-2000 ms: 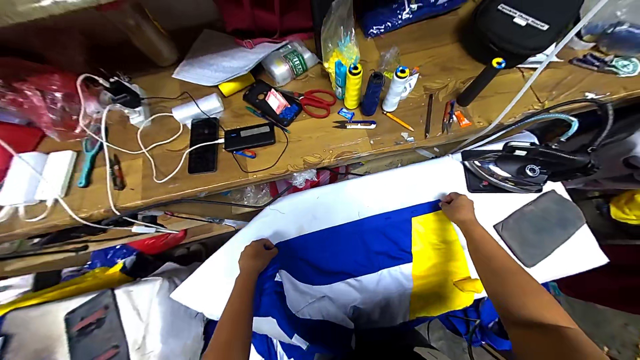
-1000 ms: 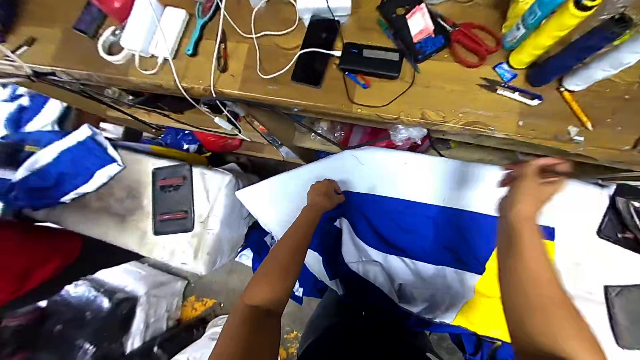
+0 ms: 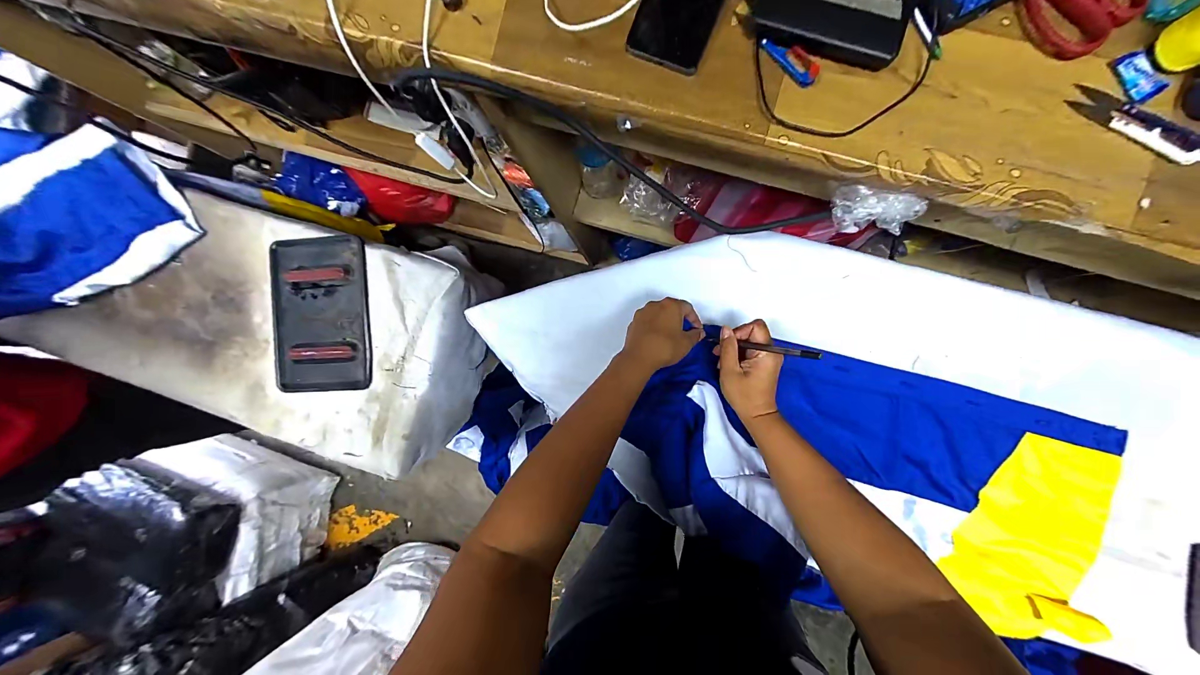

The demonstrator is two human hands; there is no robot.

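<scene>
Blue, white and yellow fabric (image 3: pixel 891 412) lies over a white padded board (image 3: pixel 825 281), its folds hanging off the near side. My left hand (image 3: pixel 662 334) pinches the fabric's blue upper edge near the board's left end. Just to its right, my right hand (image 3: pixel 750 370) holds a dark pencil or pen (image 3: pixel 783 351), one end close to the blue edge and the other pointing right. The yellow panel (image 3: pixel 1041 534) rests flat at the right.
Along the far side runs a wooden table (image 3: pixel 562 56) with a phone (image 3: pixel 675 33), red-handled scissors (image 3: pixel 1078 23) and a black device (image 3: pixel 830 28). A black cable (image 3: pixel 637 173) hangs before the shelf. At left stands another padded board (image 3: pixel 412 375) bearing a black pad (image 3: pixel 321 314).
My right hand has come left beside the left hand, and a pencil or pen now shows in it. The left hand has stayed at the blue edge. The view has swung left.
</scene>
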